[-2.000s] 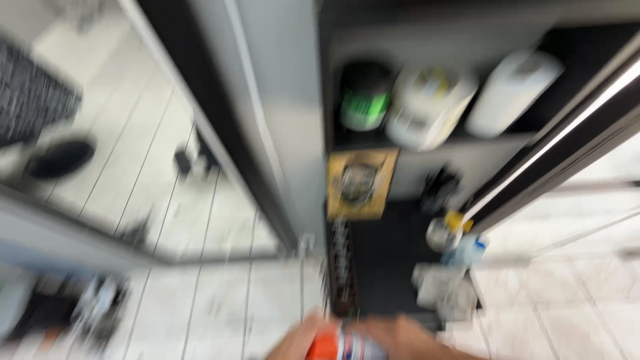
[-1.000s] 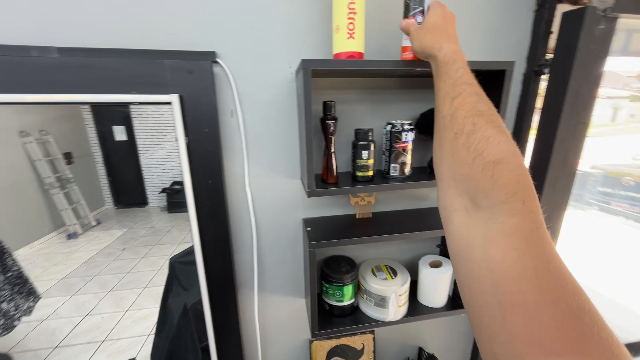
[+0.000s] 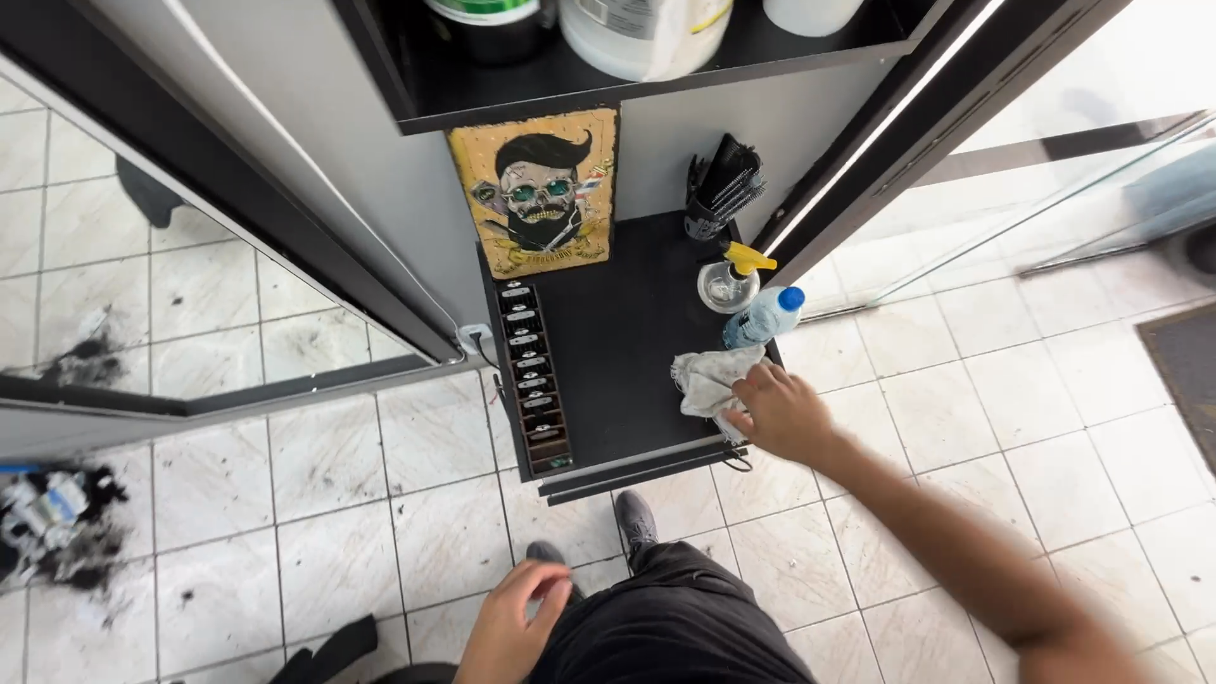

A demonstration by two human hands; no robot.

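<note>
My right hand (image 3: 781,410) has its fingers on a crumpled white cloth (image 3: 712,382) at the right front corner of a black countertop (image 3: 617,328). Just behind the cloth leans a clear plastic bottle with a blue cap (image 3: 763,318), and beside it stands a spray bottle with a yellow trigger (image 3: 731,280). Low in front of my body is my left hand (image 3: 521,608), fingers curled apart and holding nothing. Along the counter's left edge lies a rack of clipper guards (image 3: 534,375).
A bearded-skull picture (image 3: 546,190) leans at the back, left of a cup of hairbrushes (image 3: 717,195). Overhead juts a black shelf (image 3: 665,90) with tubs. A framed mirror (image 3: 190,247) stands left, a glass panel (image 3: 1035,209) right. Hair clippings (image 3: 85,532) lie on the tiles.
The view has swung down from the wall shelves. My right hand, which held a can at the top shelf a second ago, is now down at the cloth without it. My left hand has come into view.
</note>
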